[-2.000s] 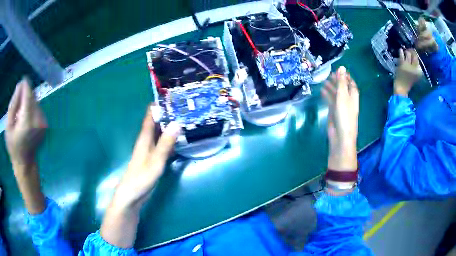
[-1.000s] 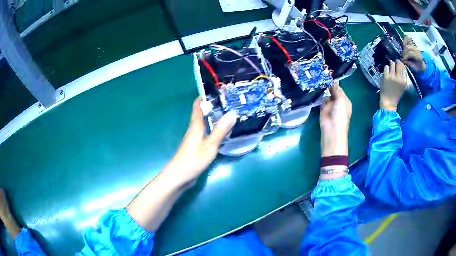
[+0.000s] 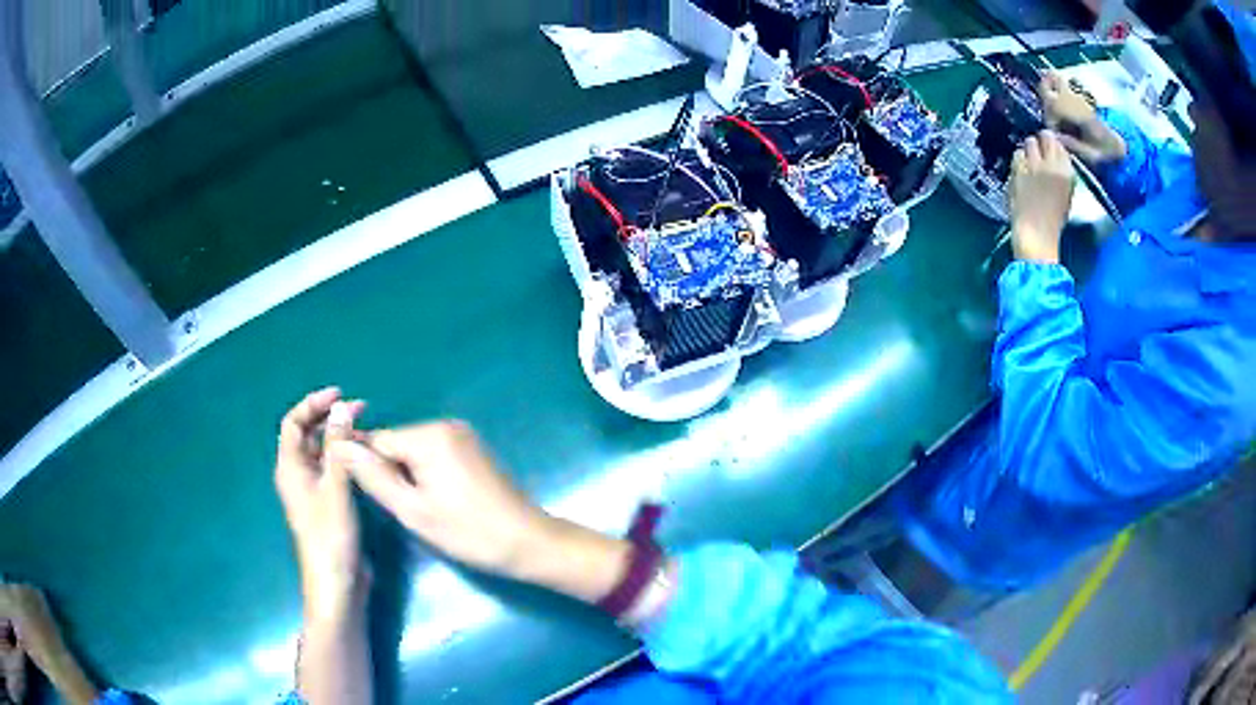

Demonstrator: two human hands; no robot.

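My left hand [image 3: 320, 482] and my right hand [image 3: 448, 496] are over the green bench at lower left, touching at the fingertips. A small pale spot shows between the fingertips; I cannot tell if it is a held part or a fingertip. The nearest open unit [image 3: 585, 221], with white sides, stands right of and beyond my hands, with no hand on it. It has a blue circuit board [image 3: 696, 258], a red wire [image 3: 602, 203], a black ribbed block [image 3: 703, 331] and a round white base [image 3: 675, 400].
Two more open units with blue boards [image 3: 840, 189] [image 3: 902, 124] stand behind it in a row. At right, a person in blue works on another unit [image 3: 971, 159]. Another person's hand [image 3: 42, 640] shows at lower left. A white sheet [image 3: 613, 55] and another unit lie beyond the white rail [image 3: 331, 282].
My left hand has let go of the nearest unit and moved left. My right hand has left the row and crossed left to meet it. The units stand close together, farther right than two seconds ago.
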